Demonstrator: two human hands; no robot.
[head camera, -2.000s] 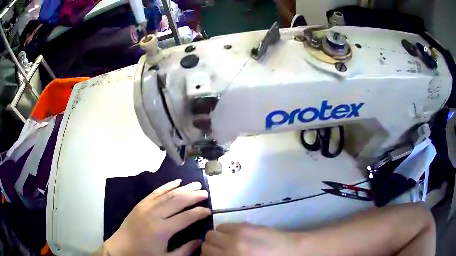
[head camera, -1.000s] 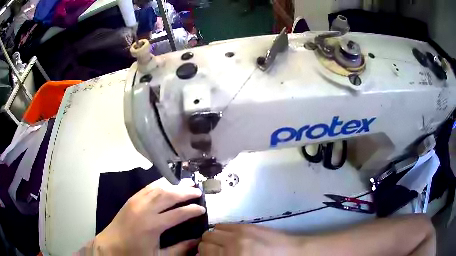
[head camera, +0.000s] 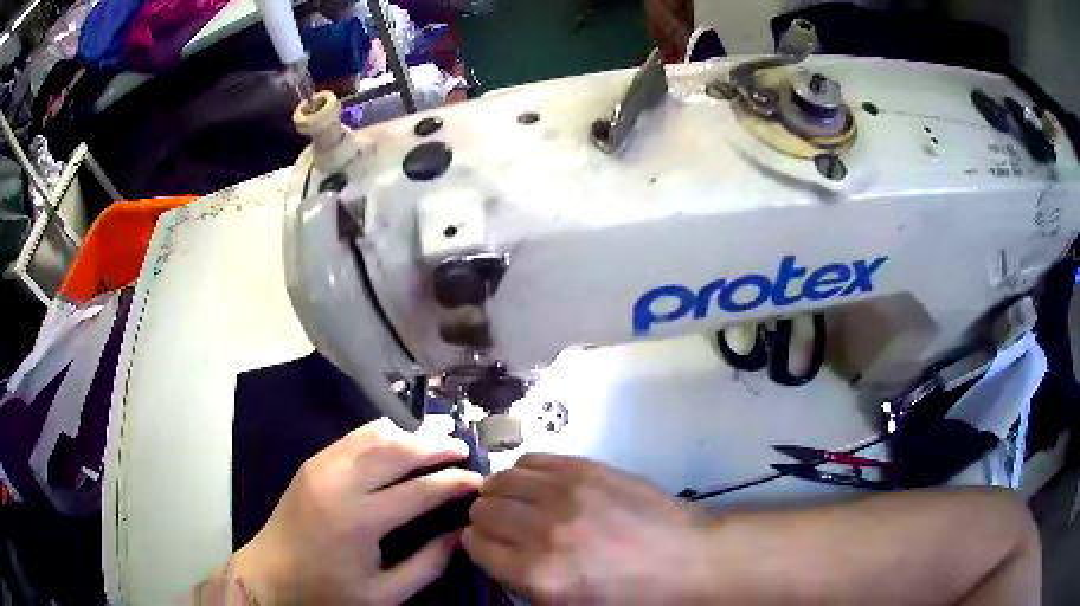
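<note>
A dark fabric panel (head camera: 278, 432) lies on the white table, its right edge under the head of the white sewing machine (head camera: 711, 213). My left hand (head camera: 367, 503) rests on the panel, fingertips close to the lit presser foot area; the needle is too small to make out. My right hand (head camera: 580, 527) is just right of it, fingers curled on the fabric edge in front of the needle area. Fabric shows between and below my hands. A pale knob (head camera: 500, 431) sits beside the needle area.
Red and dark snips (head camera: 835, 465) lie right of my right hand. Black-handled scissors (head camera: 776, 352) lie behind the machine arm. An orange bin (head camera: 119, 245) and white and purple cut pieces (head camera: 71, 397) are at the left. Cloth is heaped at the back left.
My right hand has moved forward, closer to the needle area. My left hand moved forward to the foot earlier and stays there. The panel has shifted slightly forward. The camera view has shifted slightly.
</note>
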